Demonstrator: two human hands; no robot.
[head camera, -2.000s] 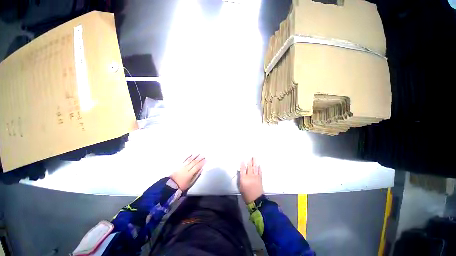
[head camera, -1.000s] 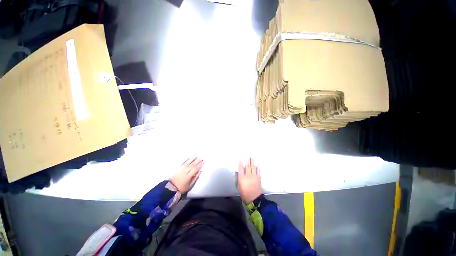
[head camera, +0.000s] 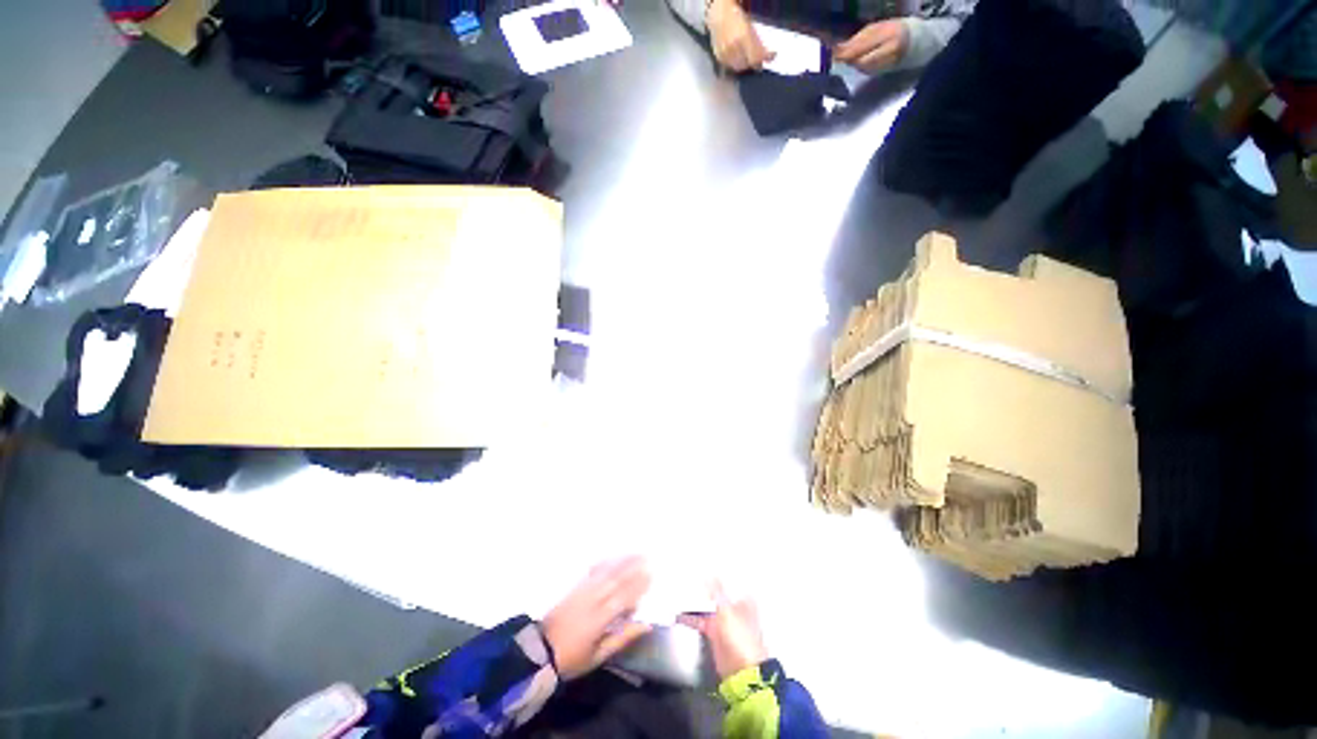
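Observation:
My left hand (head camera: 595, 618) is at the table's front edge, fingers pointing right and up. My right hand (head camera: 734, 632) is just right of it, fingers bent toward it. A narrow pale strip with a dark edge shows between them; glare hides what it is and whether either hand grips it. White paper or bare tabletop around the hands cannot be told apart in the glare.
A large kraft envelope (head camera: 361, 318) lies on black fabric goods at left. A strapped cardboard bundle (head camera: 1026, 404) stands right, beside dark heaps. A black bag (head camera: 441, 123) and clear plastic bags (head camera: 116, 231) lie farther back. A co-worker's hands (head camera: 874, 46) hold a black piece.
The view has tilted up and shows more of the far table and a co-worker. My hands have gone from lying flat and apart to being closer together with fingers bent.

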